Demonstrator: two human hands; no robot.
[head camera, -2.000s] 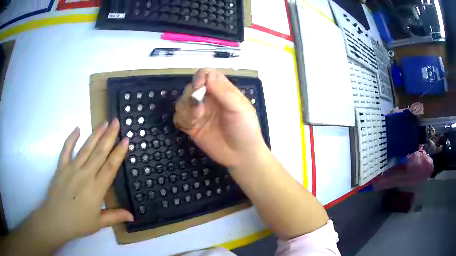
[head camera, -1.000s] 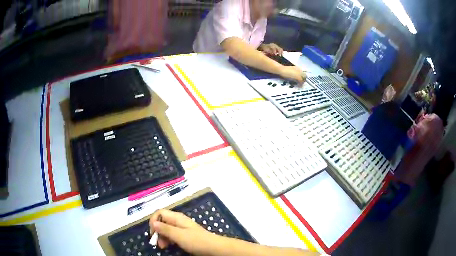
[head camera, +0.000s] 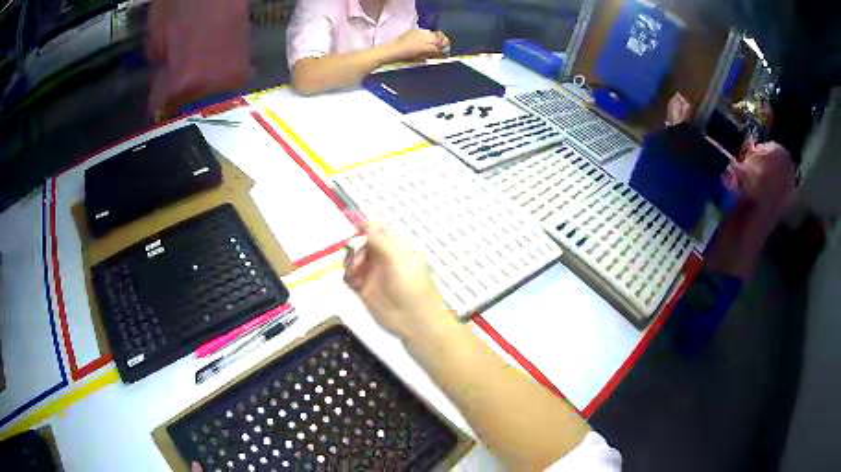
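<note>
My right hand (head camera: 392, 281) is raised beyond the near black tray, by the edge of a white pocket tray. Its fingers are pinched on a small cylindrical part (head camera: 356, 243), mostly hidden and blurred. The near blister tray (head camera: 378, 373) lies on brown cardboard at the bottom, holding many small parts with shiny or dark round tops. Of my left hand, only what looks like a fingertip (head camera: 196, 467) shows at the bottom edge; the rest is cut off.
A pink pen (head camera: 244, 332) and ballpoint pen (head camera: 244, 351) lie beside the second blister tray (head camera: 184, 277). Another black tray (head camera: 152, 175) lies behind it. White pocket trays (head camera: 452, 230) fill the right. A person (head camera: 350, 46) sits across the bench behind a dark blue tray (head camera: 433, 85).
The view has swung right and changed tilt. My right hand has moved from over the near tray to beyond it. The person opposite has drawn their hands back from the white trays and together.
</note>
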